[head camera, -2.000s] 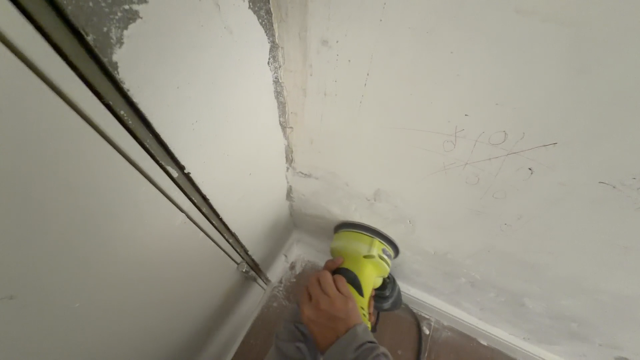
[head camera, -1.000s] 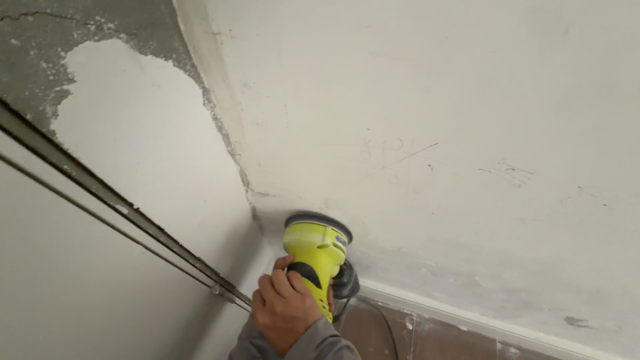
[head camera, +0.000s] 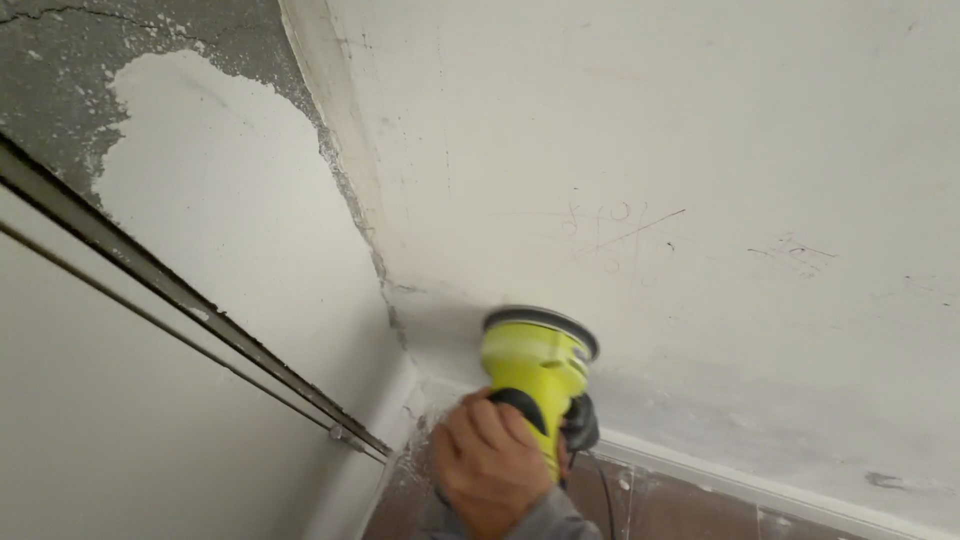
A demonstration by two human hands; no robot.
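A lime-green and black random orbital sander (head camera: 536, 364) leans with its round dark pad against the scuffed white wall (head camera: 675, 135), near the inner corner. My left hand (head camera: 491, 457) is wrapped over the sander's body from the left, fingers across its black grip. My right hand (head camera: 562, 456) is mostly hidden behind the handle; only a bit of its fingers shows at the right side. A black dust canister (head camera: 580, 424) juts from the tool's right side, and a dark power cord (head camera: 606, 491) hangs below. The pad's edge looks blurred.
At left, a metal track (head camera: 172, 289) and a thin rod (head camera: 150, 319) run diagonally down towards the corner. Bare grey concrete (head camera: 45, 90) shows beside peeling white plaster (head camera: 217, 165). A white baseboard (head camera: 720, 480) borders dusty brown floor tiles (head camera: 682, 510).
Both hands stay on the sander, which remains low on the wall near the corner. The view has shifted, bringing more of the concrete patch into sight than two seconds ago.
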